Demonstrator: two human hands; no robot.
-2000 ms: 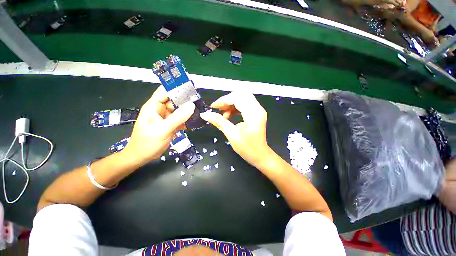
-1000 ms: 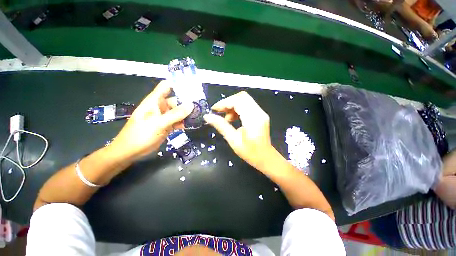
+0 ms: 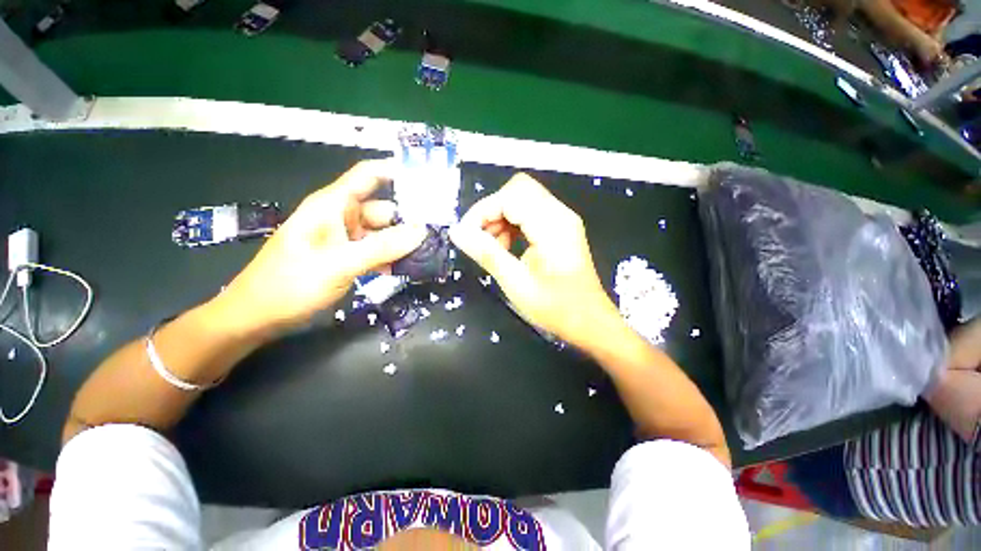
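Observation:
My left hand [image 3: 339, 231] holds a phone board assembly [image 3: 428, 192] upright by its left side, blue end away from me, its middle glaring white and its black end nearest me. My right hand [image 3: 527, 253] is at the right edge of the black end, thumb and forefinger pinched together; whether a tiny piece is between them is too small to tell. Another unit [image 3: 400, 314] lies on the bench just below, partly hidden. Tiny white pieces [image 3: 439, 335] are scattered around it.
A waiting unit [image 3: 226, 224] lies at left, a white cable [image 3: 24, 253] at far left. A pile of white pieces [image 3: 645, 299] and a large plastic-wrapped bundle [image 3: 823, 312] are at right. Units [image 3: 434, 69] lie on the green belt [image 3: 559, 102]. Other people's arms show at right.
The held unit has turned more upright and shifted right; its middle now glares white. My right hand stays at its black end. The units on the belt have moved left in the view.

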